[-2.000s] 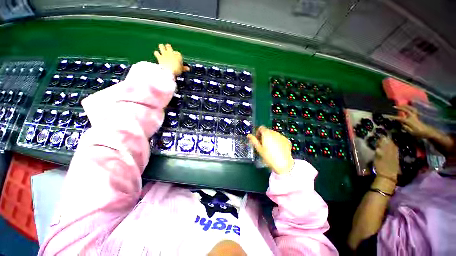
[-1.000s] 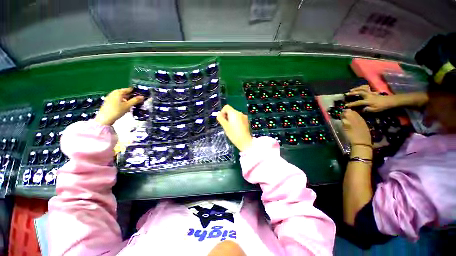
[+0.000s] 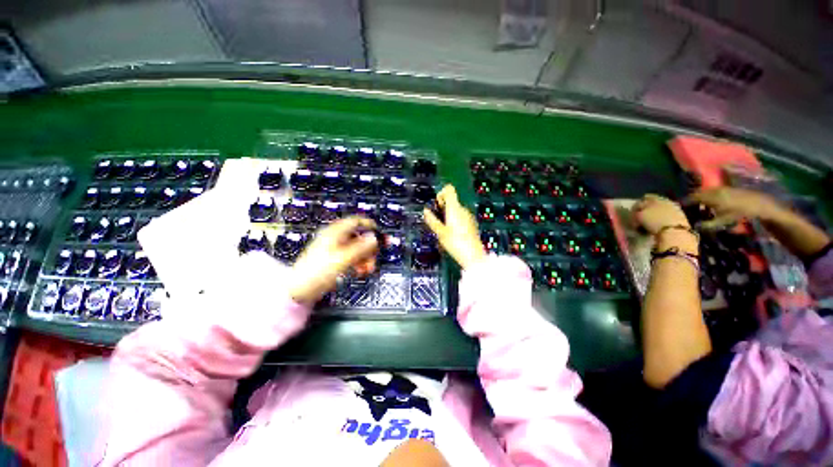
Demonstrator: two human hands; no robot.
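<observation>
A clear plastic tray (image 3: 393,294) with rows of black round units lies in front of me, over another tray whose right column shows beside it. Some lower right pockets are empty. A white paper sheet (image 3: 187,239) lies at its left, partly under it. My left hand (image 3: 336,254) is blurred over the lower middle of the tray, fingers bent; a dark unit shows at its fingertips, but I cannot tell if it is held. My right hand (image 3: 454,228) is at the tray's right edge, fingers bent and partly hidden.
Another filled tray (image 3: 87,321) is to the left, with one more at the far left. A tray of units with red and green dots (image 3: 541,215) is on the right. A neighbouring person's hands (image 3: 665,216) work over a beige surface. A red crate (image 3: 41,383) is below left.
The tray was raised and bent; now it lies flatter. My left hand has moved right from its left edge to over the lower middle. More of the white paper shows.
</observation>
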